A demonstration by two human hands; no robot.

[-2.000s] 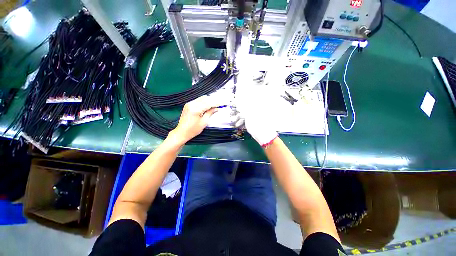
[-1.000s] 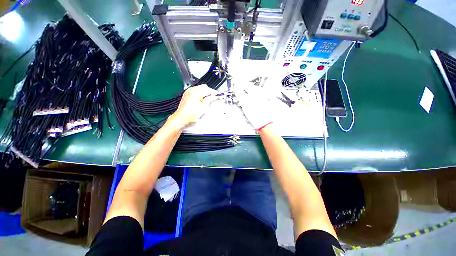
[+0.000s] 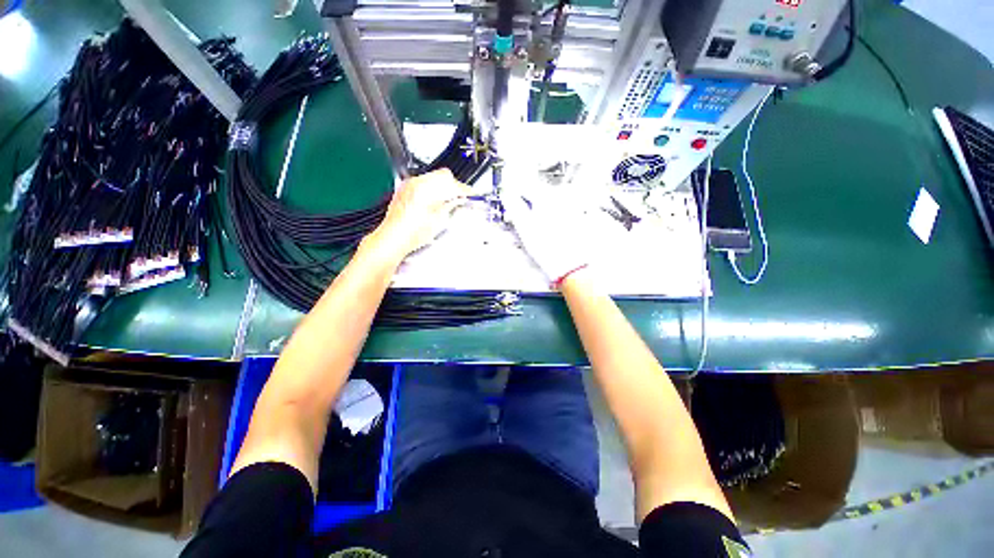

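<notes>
My left hand (image 3: 427, 209), which looks bare, is under the machine at the left of its head, fingers closed on a thin dark cable end (image 3: 477, 198). My right hand (image 3: 556, 227), in a white glove, is at the right of the same spot; its fingers blur into the bright plate, so its hold cannot be told. The machine head (image 3: 502, 82) with a teal fitting points down between the hands. The fixture and any connector there are too small to tell. A black cable bundle (image 3: 294, 223) curves at the left, its lower ends lying below my hands.
A white base plate (image 3: 665, 256) lies on the green mat (image 3: 828, 240). Dark tweezers or pliers (image 3: 625, 213) lie on the plate. A phone (image 3: 725, 207) with a white cord, a control box (image 3: 665, 131) and a grey controller (image 3: 752, 38) stand right. A large cable pile (image 3: 120, 174) lies left.
The view has shifted slightly. My right hand has drawn a little left and its wrist has moved back from the plate's front. The bundle's lower ends lie more exposed at the plate's front edge.
</notes>
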